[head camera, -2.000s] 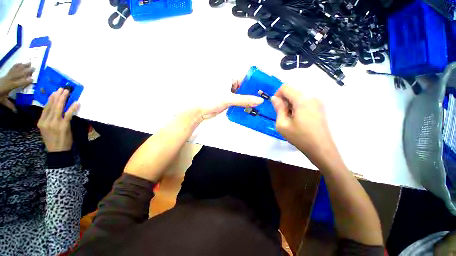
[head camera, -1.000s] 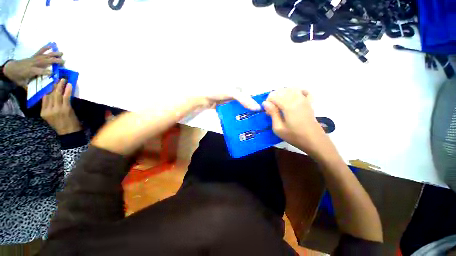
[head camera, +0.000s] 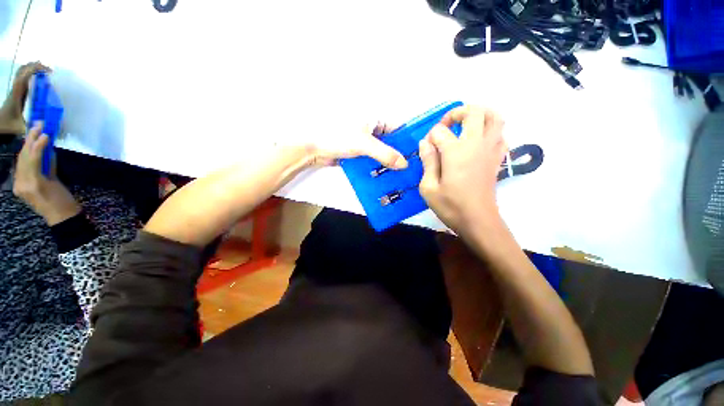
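Observation:
A bright blue plastic tray (head camera: 369, 192) is tilted at the table's front edge. Two USB plugs (head camera: 390, 197) lie in its slots. My left hand (head camera: 357, 151) holds the tray at its left and far side, with the thumb on top near the upper plug. My right hand (head camera: 464, 158) is over the tray's right part, fingers bent and pressed together on the cable or tray; the exact grip is hidden. The coiled black cable loop (head camera: 524, 161) with a pale tie sticks out to the right, past my right hand.
A tangled pile of black cables (head camera: 548, 32) lies at the far right, beside deep-blue trays (head camera: 697, 36). A grey basket (head camera: 706, 198) stands at the right edge. At left, a neighbouring person's hands hold a blue tray (head camera: 46, 119). An open brown carton (head camera: 603, 317) is below the table.
The tray has turned, and its cable loop now sticks out to the right. My right hand has moved slightly up over the tray. The neighbour's tray has been tilted upright.

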